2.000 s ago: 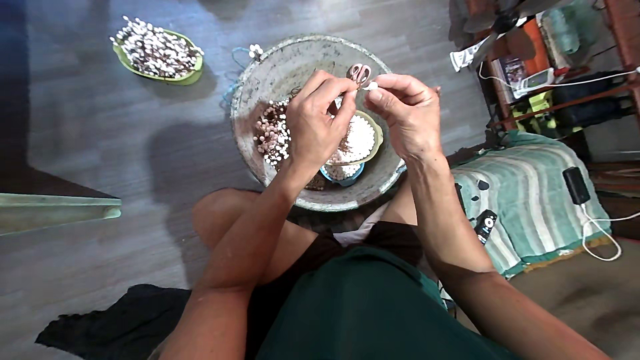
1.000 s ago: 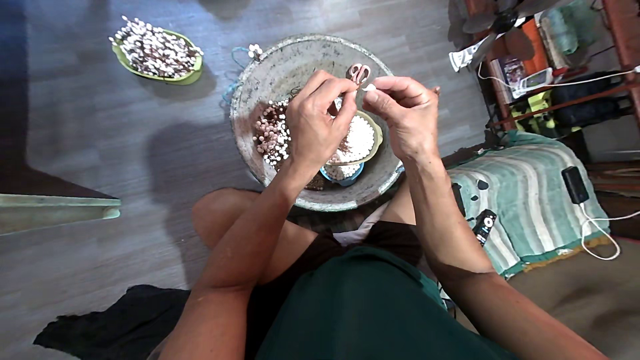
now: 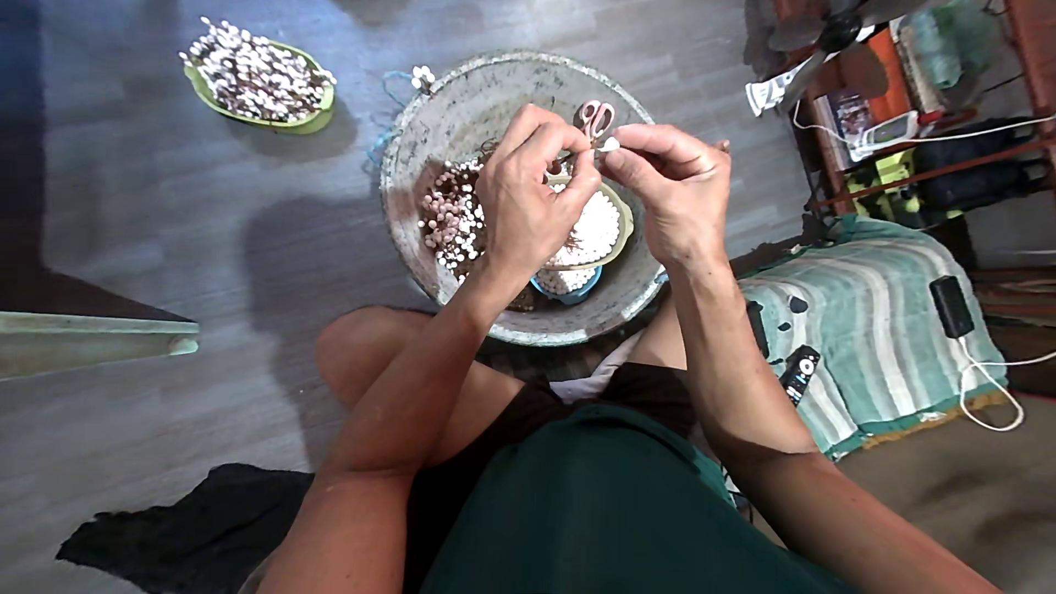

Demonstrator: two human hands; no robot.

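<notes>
Above a large round worn basin [image 3: 516, 337], my left hand [image 3: 536, 194] pinches the thin end of a small stem. My right hand [image 3: 681, 186] is close beside it, with a small white bead-like piece [image 3: 609, 144] at its thumb and index fingertips. Pink-handled scissors [image 3: 596, 120] show just behind the fingertips; their blades are partly hidden. Inside the basin are a yellow-green bowl [image 3: 629, 227] of white pieces, a blue bowl [image 3: 587, 290] of white pieces partly under it, and a heap of pink and white tipped stems [image 3: 452, 216] at left.
A green dish [image 3: 318, 124] piled with white-tipped stems stands on the floor at upper left. At right, a striped cloth [image 3: 866, 322] carries a remote control [image 3: 800, 373] and a black adapter [image 3: 951, 306] with a white cable. A cluttered shelf and fan are at upper right. Dark cloth [image 3: 190, 520] lies lower left.
</notes>
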